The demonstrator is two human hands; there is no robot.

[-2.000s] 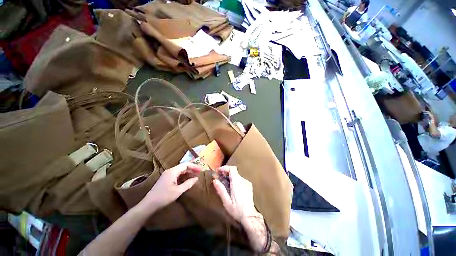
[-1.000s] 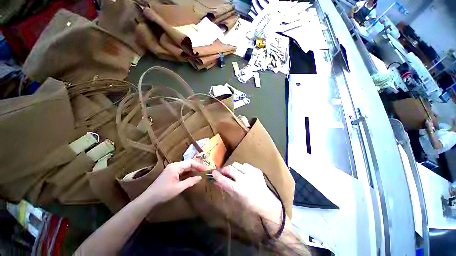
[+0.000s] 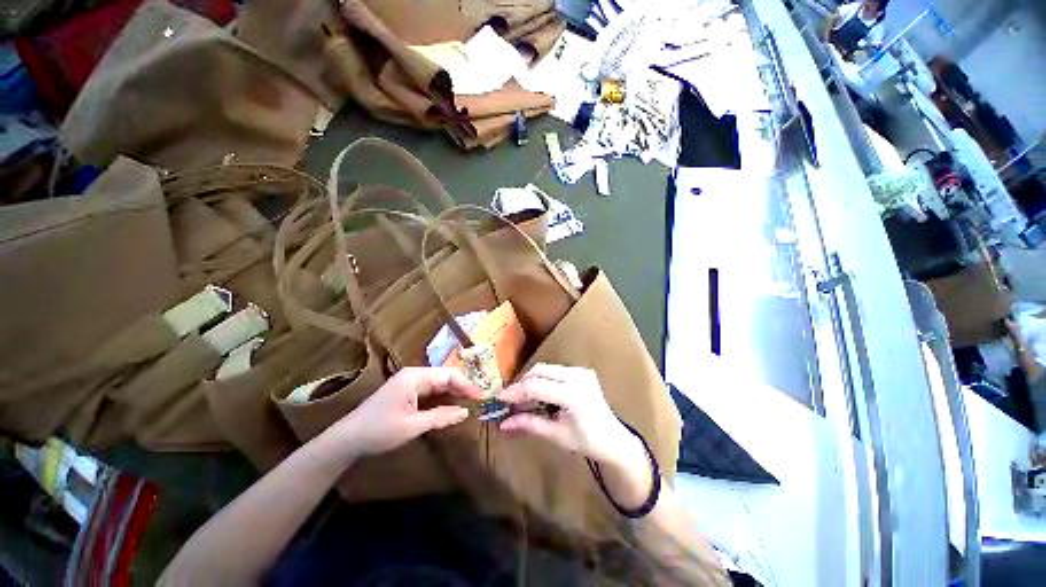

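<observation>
A tan-brown tote bag (image 3: pixel 614 355) stands open in front of me, its long handles (image 3: pixel 384 147) looping up. An orange piece (image 3: pixel 507 333) beside white paper shows inside its mouth. My left hand (image 3: pixel 404 407) pinches the near top edge of the bag. My right hand (image 3: pixel 564 404) holds a small dark and silver tool (image 3: pixel 496 408), perhaps thread snips, at the same edge, close to my left fingertips. Most of the tool is hidden by my fingers.
More brown bags with pale-covered tabs (image 3: pixel 197 311) overlap at the left. Folded brown panels (image 3: pixel 430 98) and a heap of white strips (image 3: pixel 631 120) lie beyond. A long white and metal bench (image 3: pixel 746 310) runs along the right. Other workers and machines are farther right.
My right hand has turned at the bag's edge, and the small tool now shows between its fingers. My left hand stays at the edge. The view has shifted slightly.
</observation>
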